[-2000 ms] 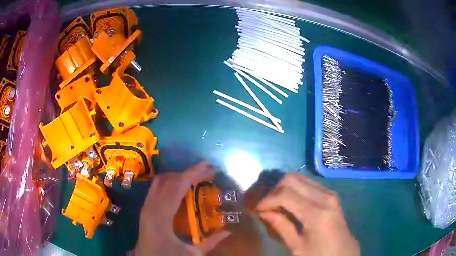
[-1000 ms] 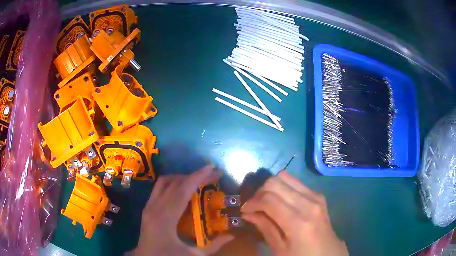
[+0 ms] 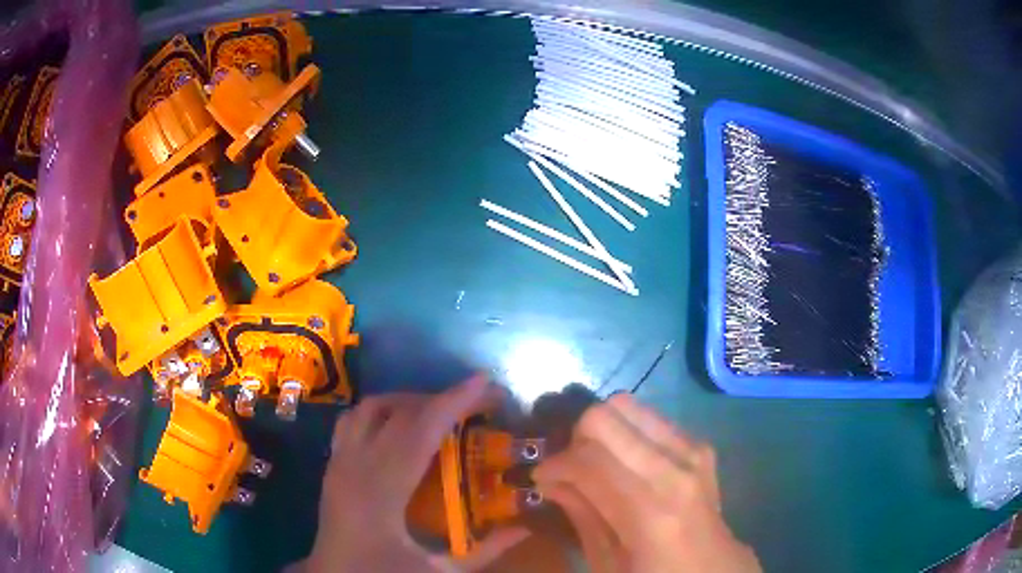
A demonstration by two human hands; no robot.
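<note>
An orange connector housing point(image 3: 456, 492) is at the bottom centre, its two silver tabs pointing right. My left hand point(image 3: 375, 481) grips it from the left, thumb and fingers around the flange. My right hand point(image 3: 639, 476) is at the tab side, its fingertips pinched close to the tabs. A thin black wire point(image 3: 653, 367) sticks out above my right hand, towards the upper right. The wire's other end is hidden by my fingers, so I cannot see whether it is inside the housing.
Loose orange housings point(image 3: 157, 297) lie at the left beside a pink bag point(image 3: 73, 280). White sleeves point(image 3: 605, 106) are stacked at top centre, with several loose below. A blue tray point(image 3: 824, 386) of black wires stands at the right, a clear plastic bag point(image 3: 986, 392) beyond it.
The black wire has come into view above my right hand. My right hand has moved left, closer to the tabs. The housing has shifted slightly right in my left hand.
</note>
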